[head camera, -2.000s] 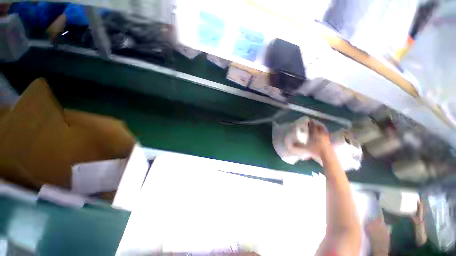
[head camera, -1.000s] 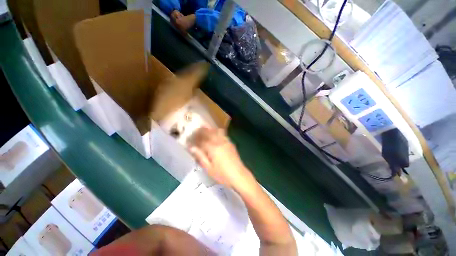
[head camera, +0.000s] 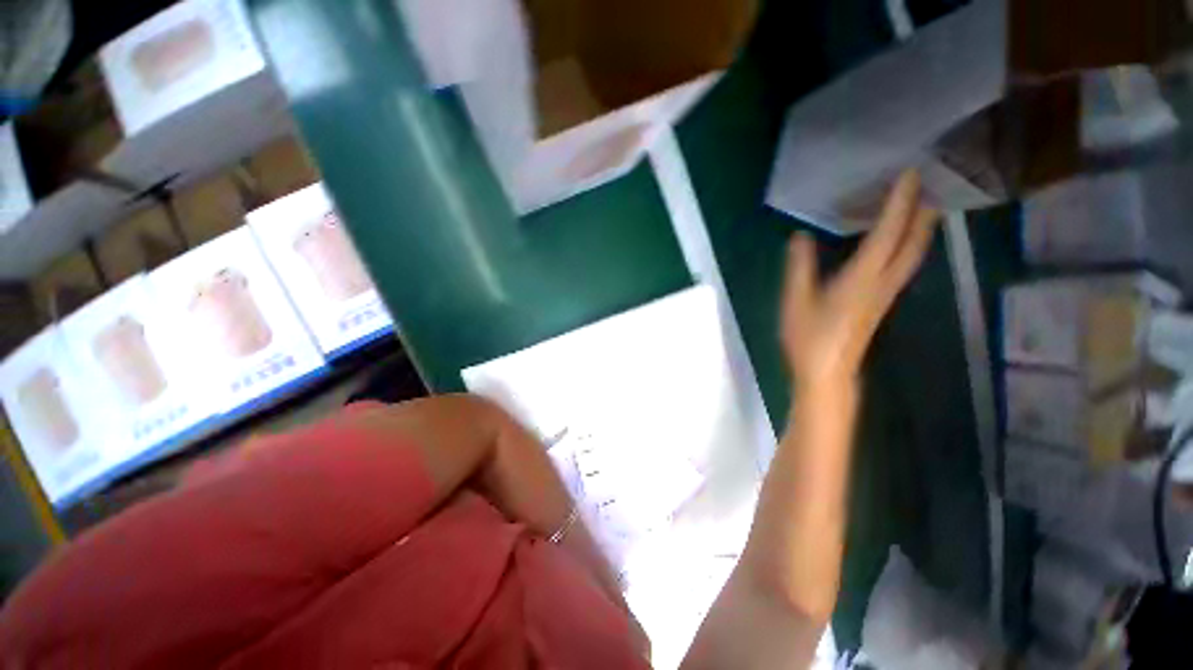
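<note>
My right hand is open, palm side unclear, with fingers spread and nothing held. Its fingertips overlap the lower edge of a tilted, blurred white carton with a brown inside; whether they touch is unclear. My left arm in a red sleeve is bent at the lower left, with a thin band near its visible end, but my left hand does not show. Printed leaflets lie on a white board between my arms. Another open carton stands on the green bench, beyond the board.
Printed cartons stand in a row below the bench at left, with another carton above them. A white rail crosses the green bench. Small white-and-brown boxes line the right side. A white bag lies at the bottom right.
The view has swung towards the left side of the bench. My right hand has left the open carton's contents and is now spread beside a tilted carton. More of my red sleeve shows.
</note>
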